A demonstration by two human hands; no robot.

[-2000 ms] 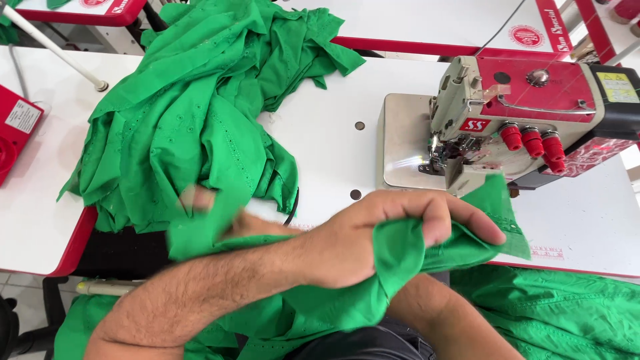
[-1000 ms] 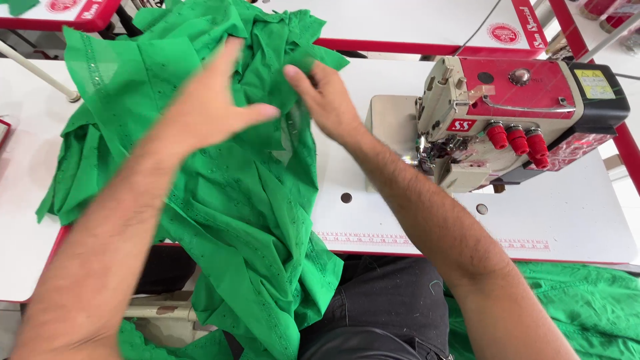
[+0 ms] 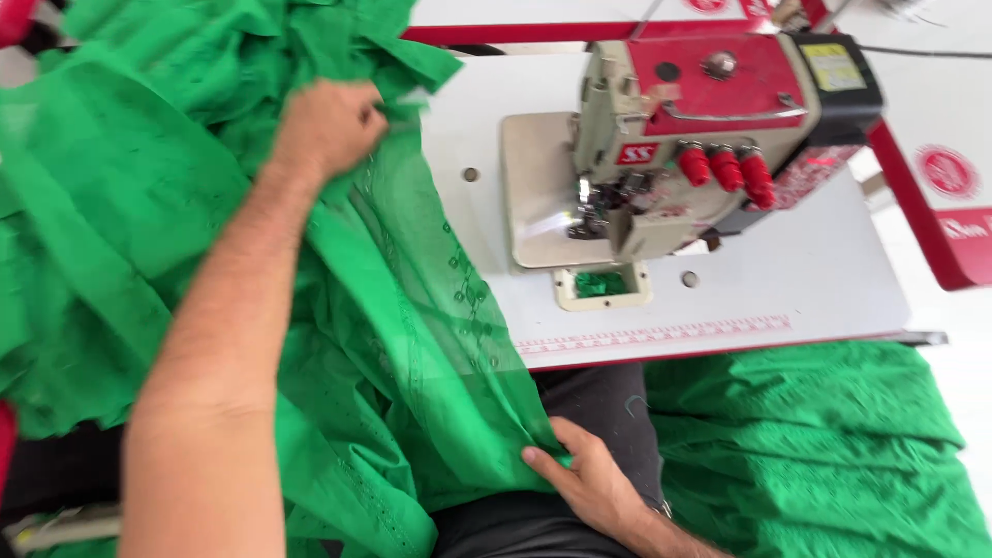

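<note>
My left hand [image 3: 329, 128] is closed on the upper end of a green embroidered fabric piece [image 3: 442, 310], over a heap of green fabric [image 3: 116, 178] on the left of the table. Lower down, near my lap, my right hand [image 3: 589, 473] pinches the edge of that piece between thumb and fingers. The piece hangs between both hands, with a sheer strip bearing eyelet embroidery along its right side. Right of it stands a red and cream overlock sewing machine [image 3: 713, 108] with a metal plate [image 3: 539, 194] beside its needle area.
A printed ruler strip [image 3: 659, 337] runs along the front of the white table [image 3: 814, 287]. A small framed opening [image 3: 603, 287] in the tabletop shows green scraps. More green fabric [image 3: 806, 449] hangs at the lower right. Red-edged tables [image 3: 953, 186] stand behind and to the right.
Both hands were over the heap one second ago. My right hand has come down toward my lap, and the fabric piece is now held between both hands.
</note>
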